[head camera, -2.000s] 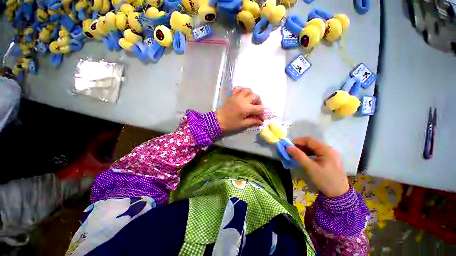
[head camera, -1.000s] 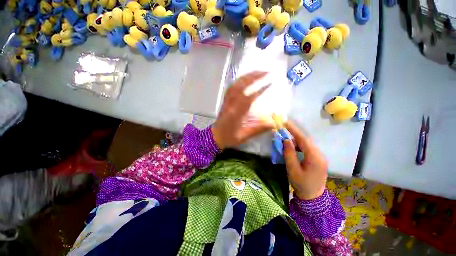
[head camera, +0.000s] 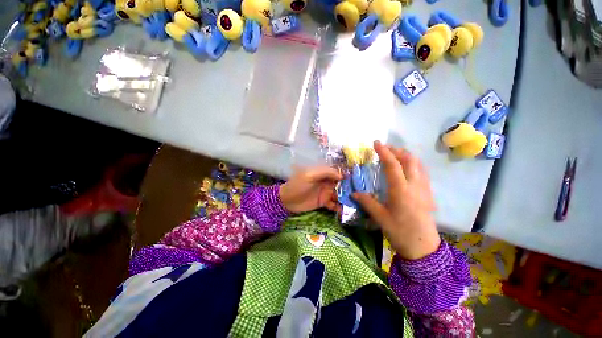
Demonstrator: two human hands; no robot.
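Note:
A yellow-and-blue plush item [head camera: 357, 177] lies inside a clear bag at the table's front edge, yellow heads away from me, blue band toward me. My left hand [head camera: 315, 189] pinches the bag's near left side. My right hand [head camera: 404, 195] is spread over its right side, thumb at the blue band; whether it grips is unclear. The stack of clear bags [head camera: 356, 92] lies just beyond, white with glare. A second bag stack [head camera: 280, 89] with a red-pink line at its far end lies to its left.
Plush items [head camera: 228, 25] heap along the far side. One plush [head camera: 465, 139] and a blue tag [head camera: 411, 86] lie right. A bag packet [head camera: 133, 78] lies left, thread snips [head camera: 566, 189] far right. A carton [head camera: 173, 191] with packed items stands below left, a red crate [head camera: 553, 290] below right.
The plush, earlier in my right hand outside the bag, is now inside a clear bag. My left hand has moved down to the bag's near edge. The view has shifted, showing more of the carton.

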